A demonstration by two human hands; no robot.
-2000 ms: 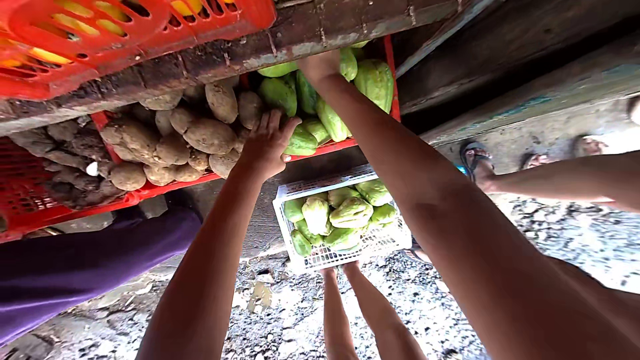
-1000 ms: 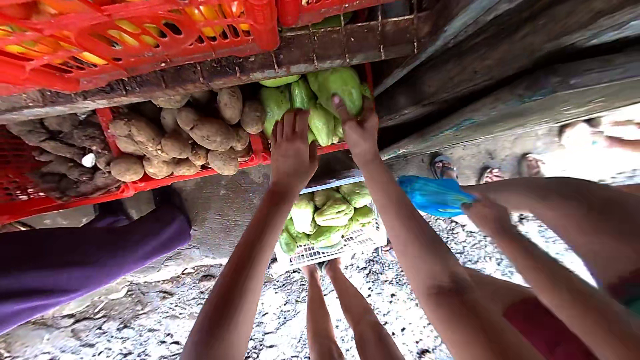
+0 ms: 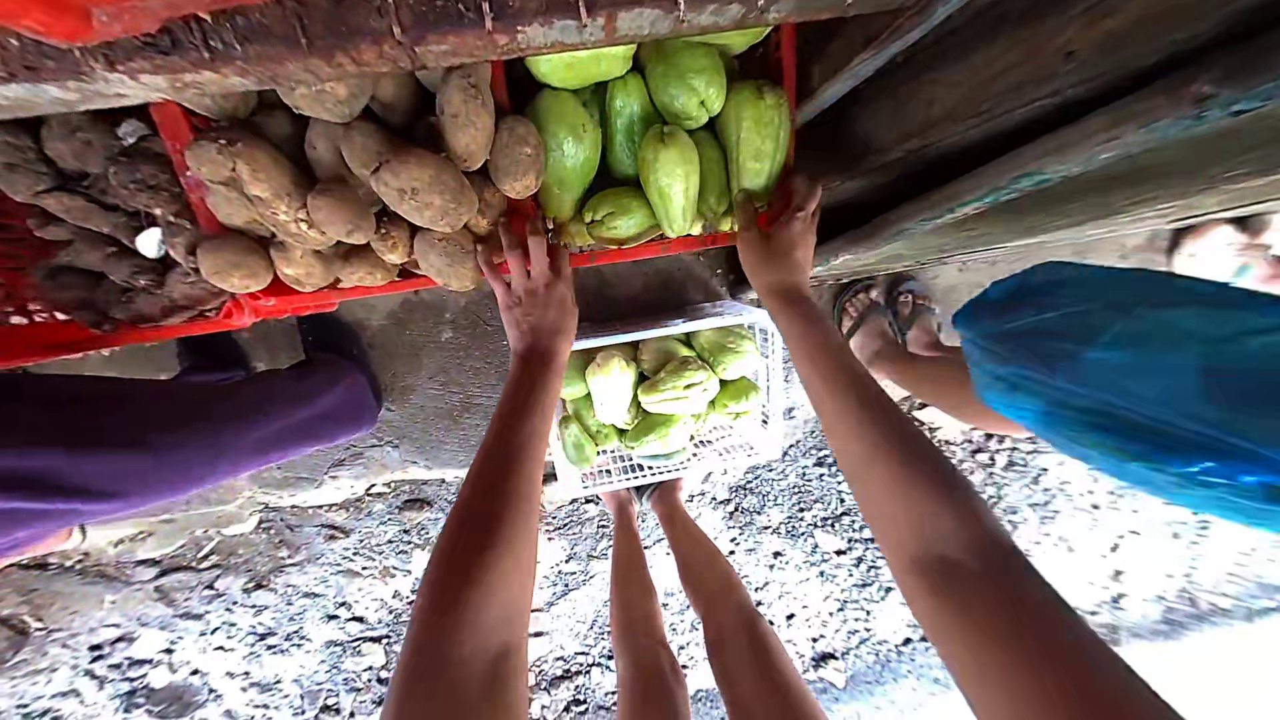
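Both my hands rest at the near rim of a red plastic crate (image 3: 655, 245) filled with green chayotes (image 3: 668, 165). My left hand (image 3: 535, 290) lies with spread fingers at its left corner, beside the brown potatoes (image 3: 425, 190), and holds nothing. At the right corner my right hand (image 3: 783, 235) touches the rim beside a large chayote (image 3: 753, 135); its fingers are apart, and I see nothing held in it. Below, a white plastic crate (image 3: 735, 450) with more chayotes (image 3: 678, 385) stands on the ground in front of my feet.
Dark, soil-covered root vegetables (image 3: 100, 220) lie in a red crate at the left. A person's purple-clad leg (image 3: 200, 430) is at the left; another person's sandalled feet (image 3: 890, 310) and a blue plastic bag (image 3: 1130, 380) are at the right. A wooden beam (image 3: 400, 40) crosses above the crates.
My right hand has left the chayote it was on and moved right to the crate's corner. The blue bag has come into view at the right and now looks much larger.
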